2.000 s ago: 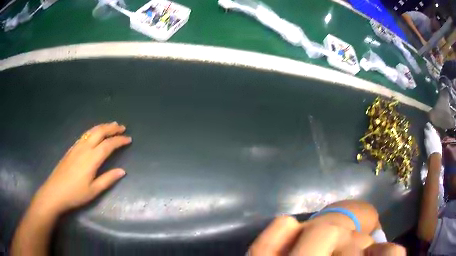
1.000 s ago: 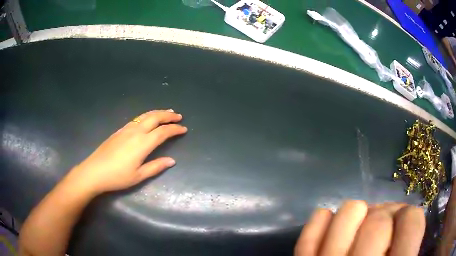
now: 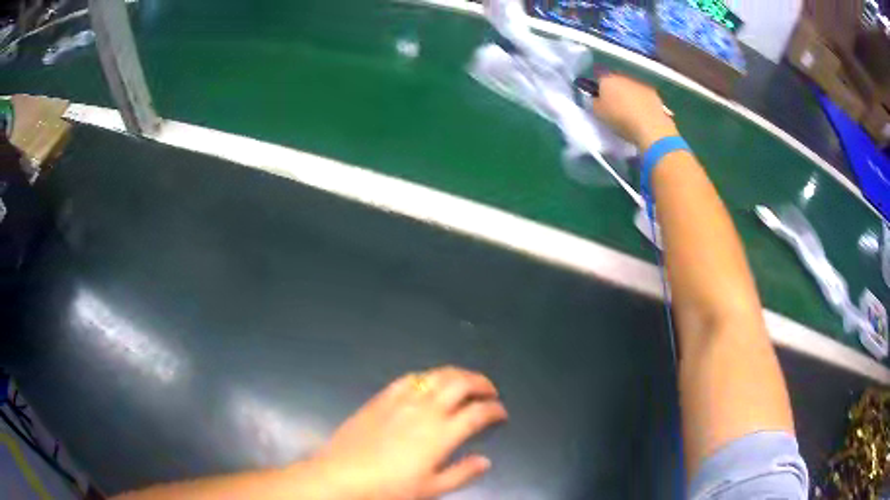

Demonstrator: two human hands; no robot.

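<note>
My right hand (image 3: pixel 629 107) reaches out over the green conveyor belt, with a blue wrist band on. A short black hand tool (image 3: pixel 587 87) sticks out of its fist; its other end is hidden. The fist is beside a clear plastic bag (image 3: pixel 532 80) with a white cord; I cannot tell if it touches the bag. The cord (image 3: pixel 620 180) runs to a white socket housing (image 3: pixel 646 227), mostly hidden behind my forearm. My left hand (image 3: pixel 415 435) rests on the dark mat (image 3: pixel 293 283), palm down, fingers apart, holding nothing.
A pale metal edge (image 3: pixel 410 203) separates mat and belt. Another bagged cord (image 3: pixel 812 256) and housing (image 3: pixel 872 322) lie at the right. A brass strip pile (image 3: pixel 864 449) is at the lower right. A metal post (image 3: pixel 119 63) stands upper left, and cartons (image 3: pixel 829 68) upper right.
The view has swung left. My right hand has moved from the front edge of the mat out over the belt beside a bagged cord. My left hand still rests on the mat, now lower in view.
</note>
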